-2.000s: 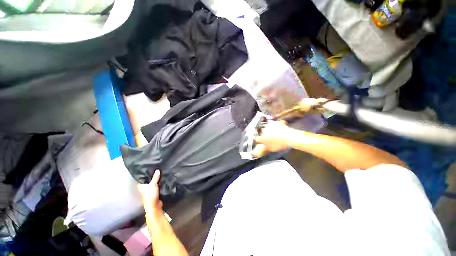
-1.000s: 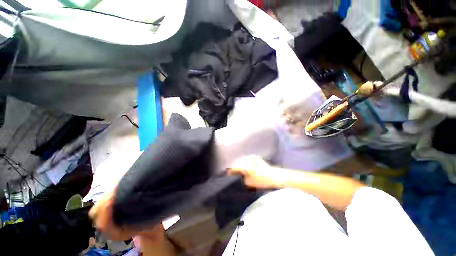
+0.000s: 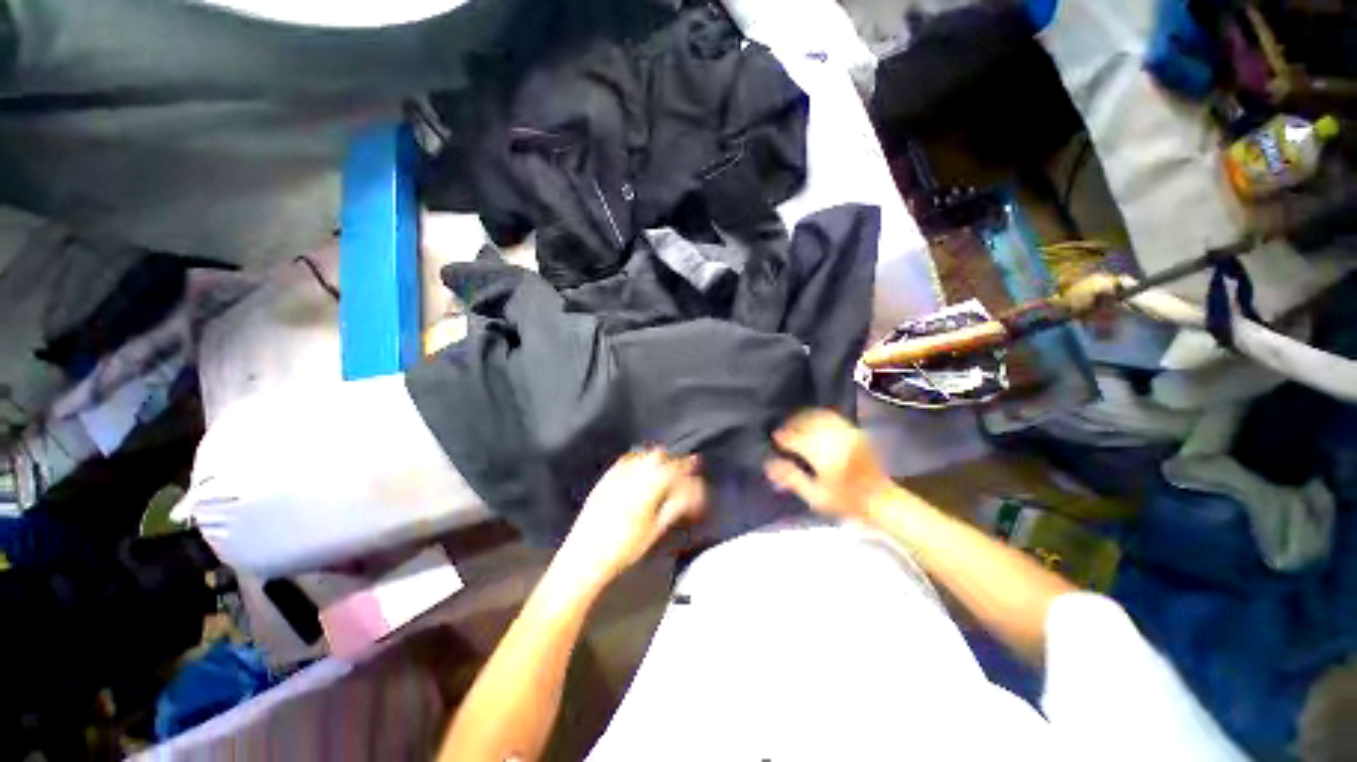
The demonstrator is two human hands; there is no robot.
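Observation:
A dark grey garment [image 3: 595, 387] lies spread over the pale padded arm [image 3: 335, 476]. My left hand [image 3: 649, 494] is on the garment's near edge, fingers curled on the cloth. My right hand [image 3: 822, 465] is on the same edge further right, thumb and fingers pinching the cloth. Both hands' fingertips are partly hidden by blur and cloth. The steam iron [image 3: 938, 357], with its orange-brown handle, stands by itself at the right end of the table, touched by neither hand.
A blue bar [image 3: 381, 253] lies behind the left of the padded arm. A black garment pile [image 3: 625, 142] is behind the work. A pale hose [image 3: 1265, 350] runs right from the iron. A pink and white card [image 3: 390, 599] is at front left. A bottle [image 3: 1277, 157] is at upper right.
The iron went from my right hand to the table's right end. The garment was lifted and turned, and now lies spread further right. My left hand has moved right, near my right hand.

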